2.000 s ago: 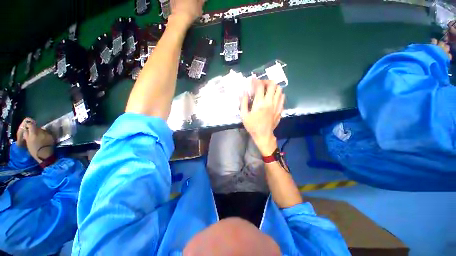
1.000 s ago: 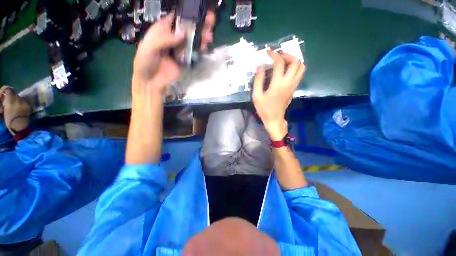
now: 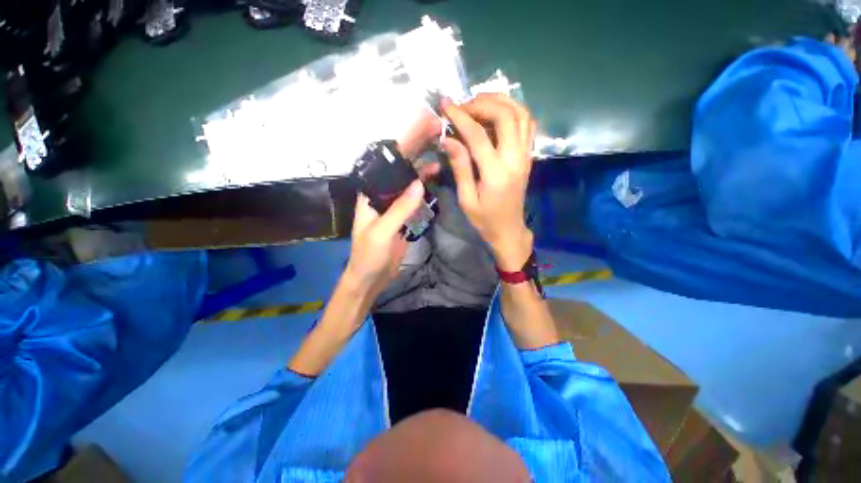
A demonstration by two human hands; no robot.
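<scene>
My left hand (image 3: pixel 382 226) holds a black part-built handset (image 3: pixel 385 174) over my lap at the bench edge. The handset's silvery patterned end points down and right. My right hand (image 3: pixel 491 160), with a red wrist strap, is just right of the handset. Its thumb and fingertips pinch a small thin piece (image 3: pixel 443 115) with a pale edge; its shape is mostly hidden. Glaring white clear sheets (image 3: pixel 293 118) lie spread along the bench edge behind both hands. Another sheet part (image 3: pixel 498 86) shows beyond my right fingers.
Black handsets with silvery ends (image 3: pixel 328 14) stand at the upper left of the dark green bench mat (image 3: pixel 604 71). Another handset (image 3: pixel 31 140) lies at far left. Blue sleeves of neighbours (image 3: pixel 784 170) are on both sides. Cardboard boxes (image 3: pixel 614 358) stand on the blue floor.
My left hand reached to the far handsets, took one and brought it down to the bench edge. My right hand has come off the sheets towards the handset, with a thin piece at its fingertips.
</scene>
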